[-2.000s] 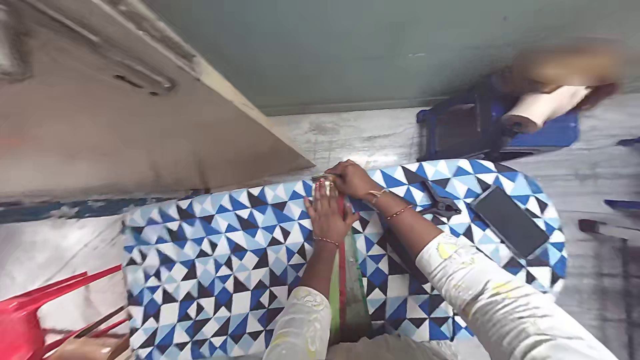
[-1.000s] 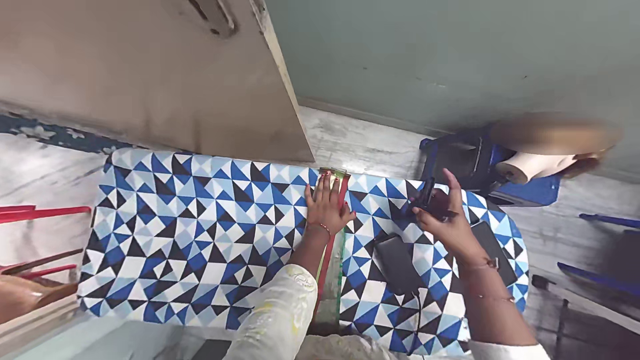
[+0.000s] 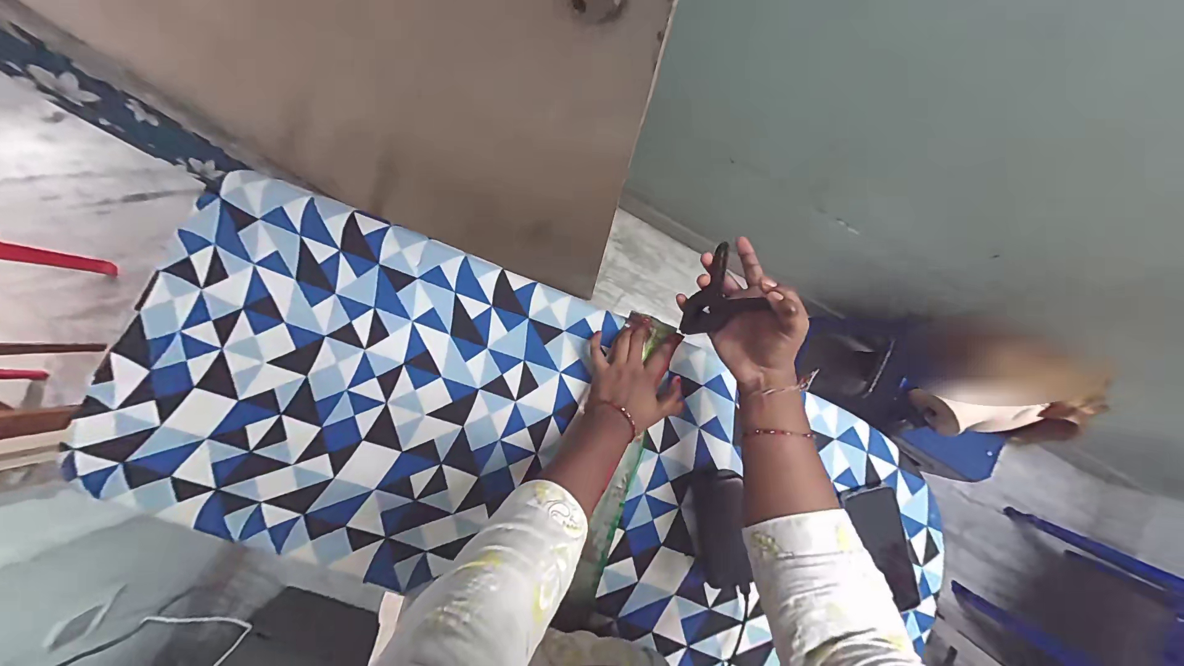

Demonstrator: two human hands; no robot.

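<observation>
A long green-edged strip of material (image 3: 610,518) runs across the table covered in blue, black and white triangle-patterned cloth (image 3: 370,388). My left hand (image 3: 634,375) lies spread on the strip near the table's far edge, pressing its end flat. Raised just to the right, my right hand (image 3: 758,324) has a black spring clamp (image 3: 712,305) in it, with the clamp's lower part close to the strip's far end. To the right of the strip rests a black device with a cable (image 3: 720,527). A dark smartphone (image 3: 881,541) lies beyond my right forearm.
A brown door or panel (image 3: 444,120) stands at the table's far side, beside a grey-green wall (image 3: 906,157). At the right are a blue stool (image 3: 953,449) bearing a pale roll (image 3: 980,412) and blue metal legs (image 3: 1091,546). Red chair parts (image 3: 55,257) show at the left.
My right hand has moved from over the table's right part back toward the strip's far end, carrying the black clamp. My left hand has stayed on the strip. The view has shifted and tilted.
</observation>
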